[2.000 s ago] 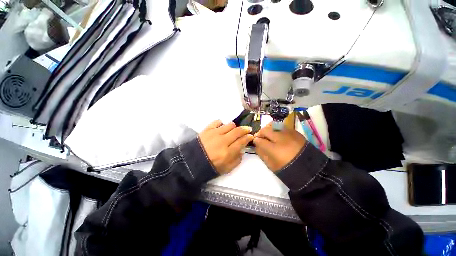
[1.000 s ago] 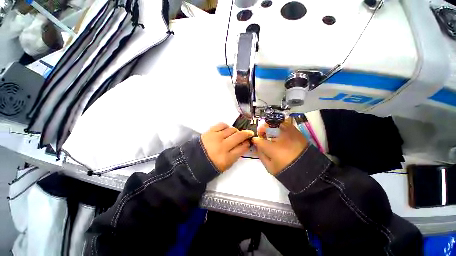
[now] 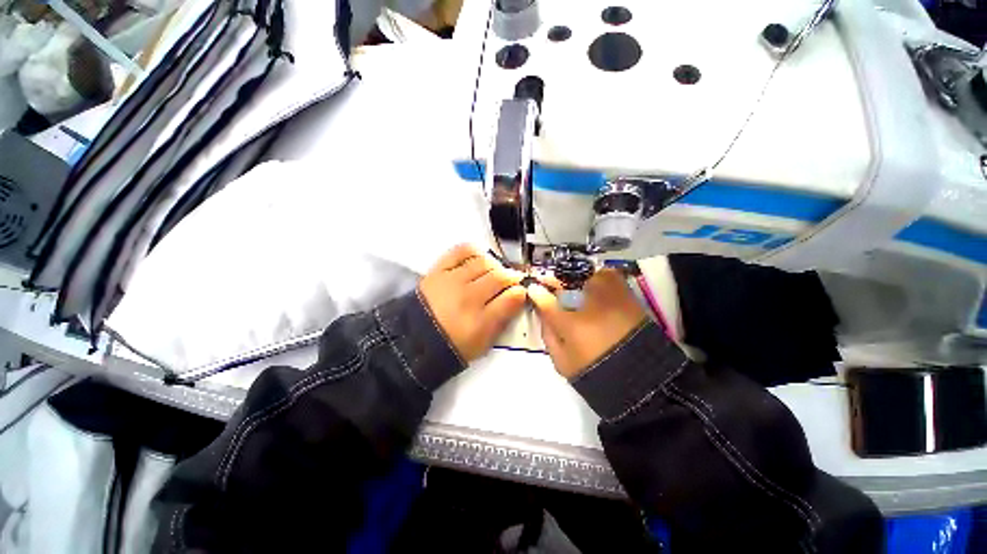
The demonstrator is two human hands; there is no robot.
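My left hand (image 3: 468, 303) and my right hand (image 3: 590, 321) meet with their fingertips just in front of the presser foot (image 3: 533, 261) of the white sewing machine (image 3: 693, 130). A small dark bit of the black fabric piece (image 3: 528, 282) shows between the fingertips; the rest is hidden by the fingers. The white garment panel (image 3: 271, 260) with a thin black edge lies on the table left of my left hand.
A bundle of panels (image 3: 162, 141) lies fanned at the left. A black stack (image 3: 752, 319) and a pink tool (image 3: 657, 303) lie right of my right hand. A dark phone (image 3: 918, 411) lies far right. Panels (image 3: 54, 465) hang below the ruler-marked table edge (image 3: 520, 458).
The black piece, visible under the fingers before, is now almost hidden. The hands have drawn close together at the presser foot. The whole view has shifted slightly.
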